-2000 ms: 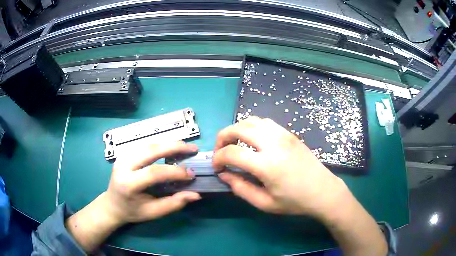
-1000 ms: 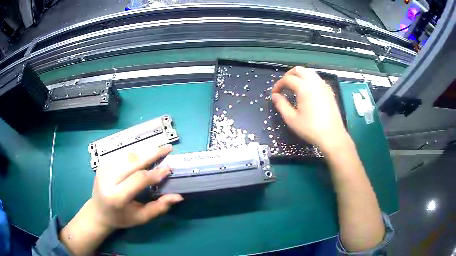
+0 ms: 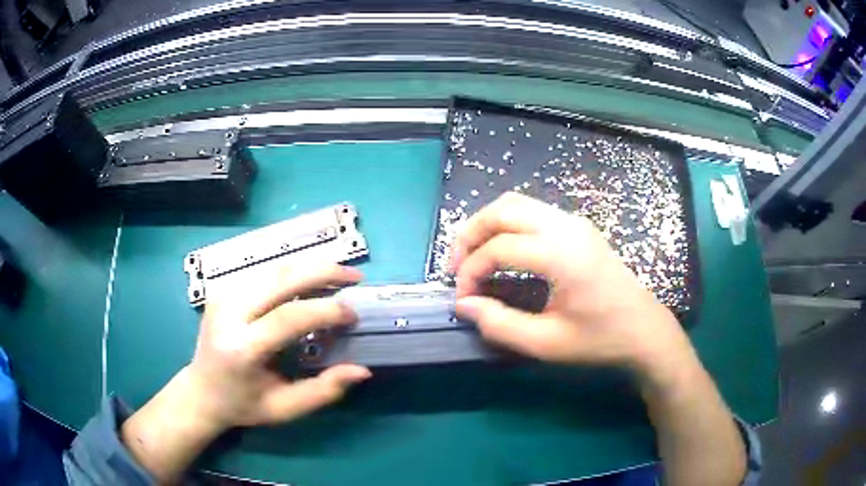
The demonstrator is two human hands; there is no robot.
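Note:
A stack of dark bar-shaped housings (image 3: 408, 344) lies on the green mat in front of me, its top silvery under glare with small dots along the centre strip. My left hand (image 3: 271, 346) holds the stack's left end, fingers on top and thumb at the near side. My right hand (image 3: 541, 285) is over the stack's right part, thumb and fingertips close together at the centre strip; whether a small fastener is between them is hidden. The black parts tray (image 3: 691, 228), scattered with small bright metal fasteners (image 3: 655, 214), lies behind my right hand.
A single silvery housing (image 3: 275, 249) lies behind my left hand. Dark stacks of housings (image 3: 176, 180) stand at the back left. A whitish plastic piece (image 3: 730, 209) lies right of the tray. Metal conveyor rails (image 3: 380, 47) run along the back. A blue sleeve shows at the left edge.
My right hand has come from over the tray to the top of the housing stack. My left hand stays on the stack's left end. The camera view has shifted slightly.

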